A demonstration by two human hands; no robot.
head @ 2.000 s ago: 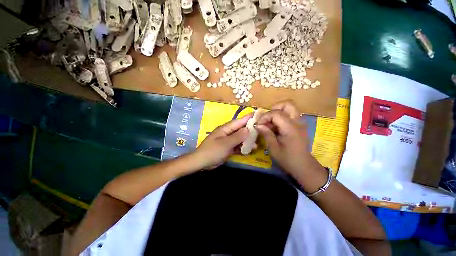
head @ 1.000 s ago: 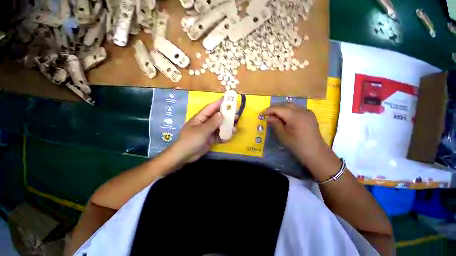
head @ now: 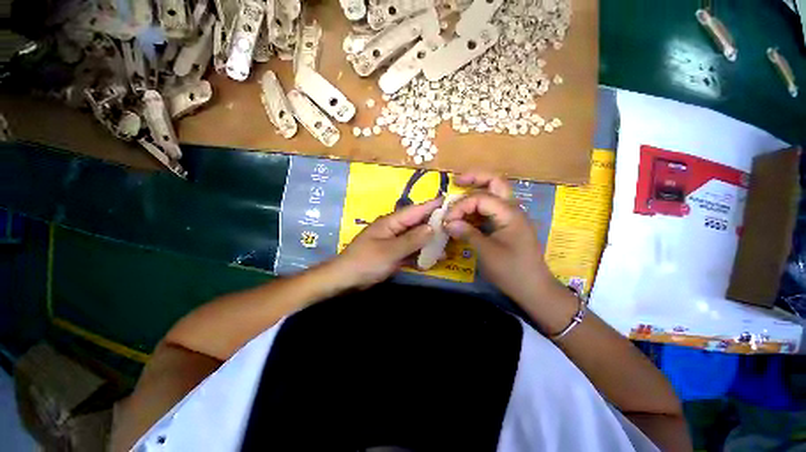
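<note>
A beige elongated housing (head: 431, 251) is held tilted above the grey and yellow headset carton (head: 371, 194). My left hand (head: 385, 245) grips it from the left between thumb and fingers. My right hand (head: 497, 231) is at its upper end, thumb and fingertips pinched together against it. Whether a small round piece is between my right fingertips cannot be seen. The fingers hide the upper part of the housing. A pile of small cream round pieces (head: 482, 101) and a heap of beige housings (head: 243, 40) lie beyond the hands.
Brown cardboard (head: 212, 124) lies under both heaps. On the right is a white printed sheet (head: 680, 265) with a small open cardboard box (head: 764, 228). Single housings (head: 717, 35) lie on the green bench top (head: 650, 53) at upper right. A blue object (head: 700, 372) is below the bench edge.
One second ago my right hand was apart from the housing; now it has moved left onto its upper end. The housing has turned from face-up to a more edge-on tilt.
</note>
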